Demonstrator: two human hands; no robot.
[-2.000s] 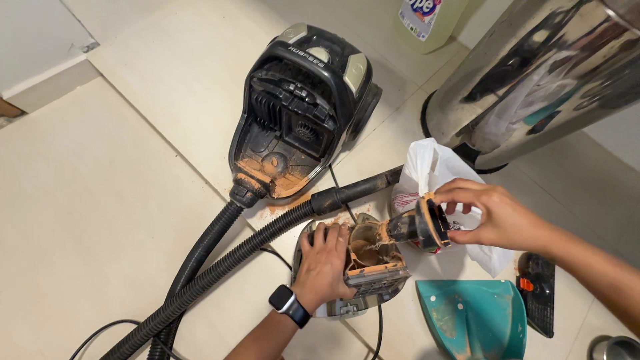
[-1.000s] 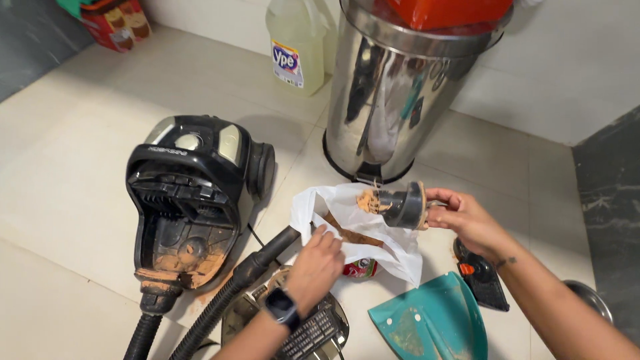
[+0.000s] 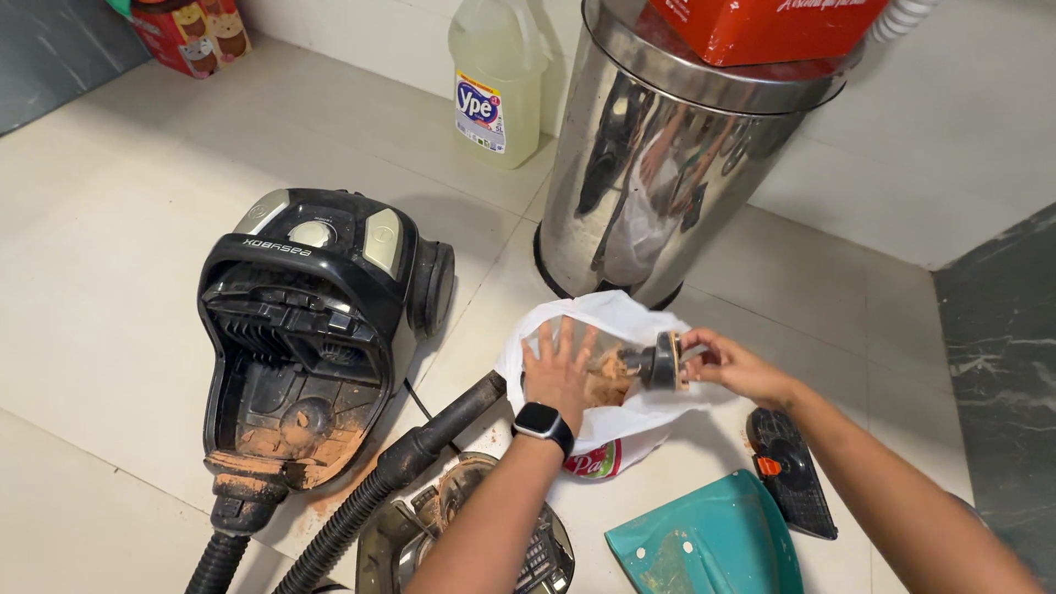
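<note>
My right hand (image 3: 726, 363) grips a black cylindrical vacuum part (image 3: 660, 363) by its dusty rim, tilted on its side at the mouth of a white plastic bag (image 3: 635, 417). Orange-brown dust clings to its narrow end, and more dust lies inside the bag. My left hand (image 3: 559, 375), fingers spread, rests at the bag's left side and holds nothing. Below my left forearm is the transparent dust container (image 3: 388, 540), partly hidden by that arm. The black canister vacuum body (image 3: 305, 330) stands at left, its front cavity open and coated with orange dust.
A ribbed hose (image 3: 346, 511) with a black tube crosses the floor. A teal dustpan (image 3: 709, 536) and a black floor nozzle (image 3: 792, 474) lie at right. Behind stand a steel trash bin (image 3: 660, 181), a jug of pale liquid (image 3: 499, 91) and a red box (image 3: 194, 37).
My left hand has left the dust container for the bag. My right hand has carried the black part from above the container to the bag's mouth. The view has shifted upward.
</note>
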